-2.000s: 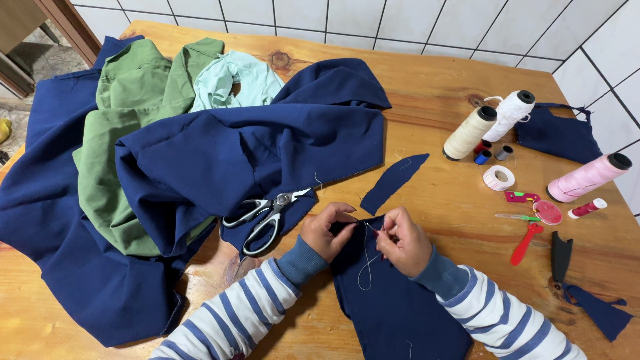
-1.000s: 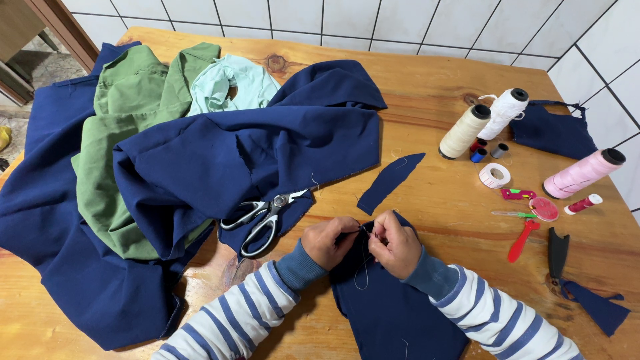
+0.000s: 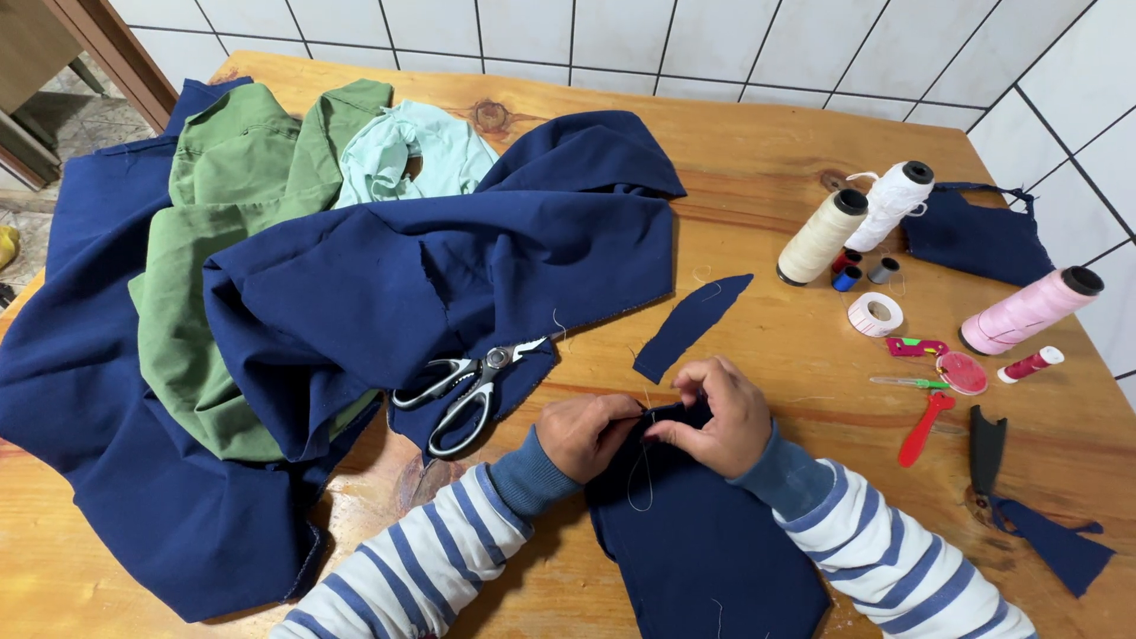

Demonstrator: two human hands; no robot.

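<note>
Navy blue fabric (image 3: 710, 541) lies in front of me, its top edge raised between my hands. My left hand (image 3: 586, 435) pinches that edge at its left end. On the right, my right hand (image 3: 723, 417) has thumb and fingers curved around the same edge. A pale thread (image 3: 639, 484) hangs in a loop between the hands; whether a needle is there cannot be told. Metal scissors (image 3: 475, 382) rest with blades partly apart on navy cloth left of my hands. A narrow navy scrap (image 3: 692, 328) lies just beyond them.
Heaped navy cloth (image 3: 550, 240), green cloth (image 3: 195, 328) and mint cloth (image 3: 426, 151) cover the left. At right stand cream (image 3: 821, 240), white (image 3: 892, 209) and pink (image 3: 1029, 311) thread cones, near a tape roll (image 3: 875, 315), a red tool (image 3: 926, 430) and a black-handled item (image 3: 985, 453).
My right hand has turned, and its thumb and fingers are now spread wider over the fabric edge. My left hand stays at the edge.
</note>
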